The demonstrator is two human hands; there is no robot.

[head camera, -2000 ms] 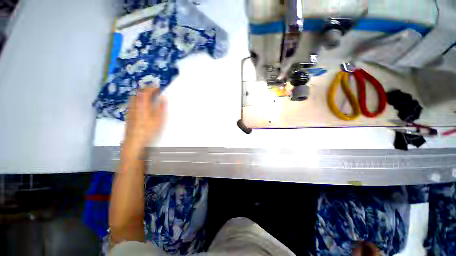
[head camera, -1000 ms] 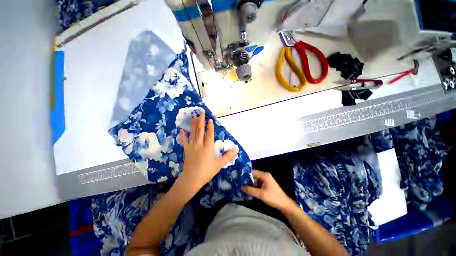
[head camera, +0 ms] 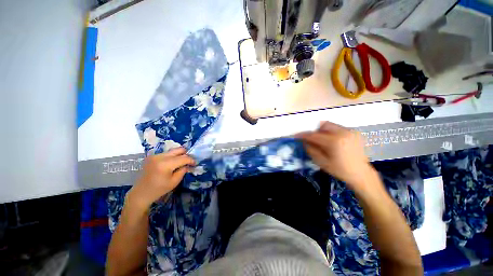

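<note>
A blue floral fabric piece (head camera: 186,116) lies on the white table left of the sewing machine, its pale wrong side folded up at the back. A strip of it stretches along the table's front edge between my hands. My left hand (head camera: 165,175) grips it near the ruler edge. My right hand (head camera: 338,151) pinches the strip's right end in front of the machine bed. The presser foot and needle area (head camera: 278,59) is lit, with no fabric under it that I can see.
Scissors with yellow and red loops (head camera: 361,70) lie on the machine bed. Black scraps (head camera: 410,77) and a red-handled tool (head camera: 431,99) lie right of them. A grey ruler (head camera: 400,136) runs along the front edge. Floral bundles (head camera: 351,215) and white paper (head camera: 431,215) are below.
My right hand has moved up and right, drawing the fabric's edge out sideways. My left hand has moved left and now grips the cloth instead of lying flat on it.
</note>
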